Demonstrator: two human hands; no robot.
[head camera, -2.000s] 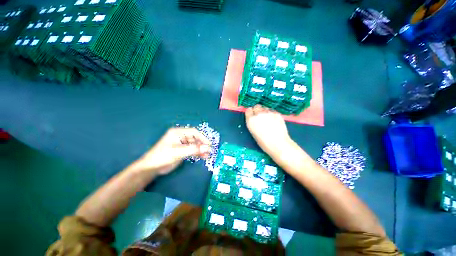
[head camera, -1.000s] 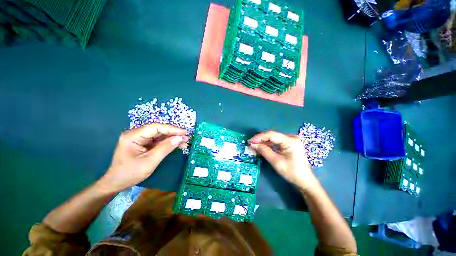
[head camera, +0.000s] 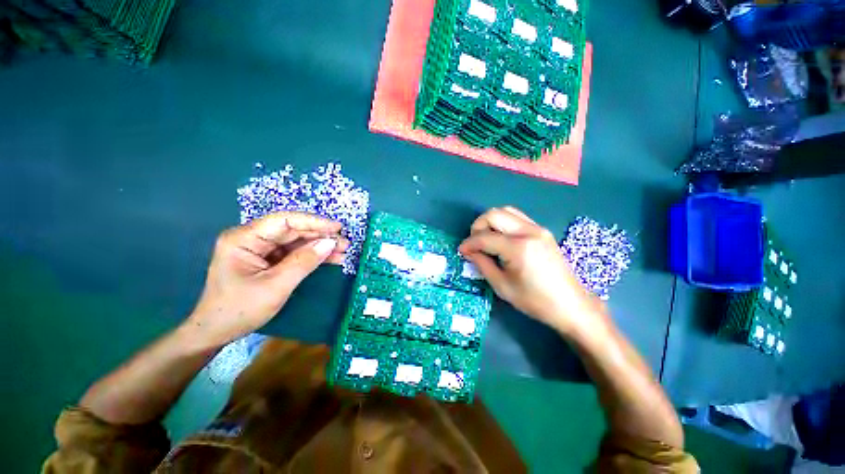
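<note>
A green circuit board panel (head camera: 398, 324) with rows of white rectangles lies nearest my body. My left hand (head camera: 269, 268) is left of it, beside the left component pile (head camera: 301, 194), thumb and index finger pinched on a tiny component (head camera: 341, 244). My right hand (head camera: 519, 259) is over the panel's upper right corner with its fingertips together at the board; whether they hold a part is hidden. The right component pile (head camera: 598, 256) lies just right of that hand.
A tall panel stack (head camera: 500, 83) stands on a red mat (head camera: 394, 83) beyond the panel. A blue bin (head camera: 718, 241) and a smaller panel stack (head camera: 769, 296) are at the right. Clear plastic bags (head camera: 750, 139) lie at upper right. Large panel stacks (head camera: 102, 28) are at upper left.
Since the earliest frame, my right hand has come from the far stack to the working panel's upper right corner. My left hand stays by the left pile. The camera view has shifted.
</note>
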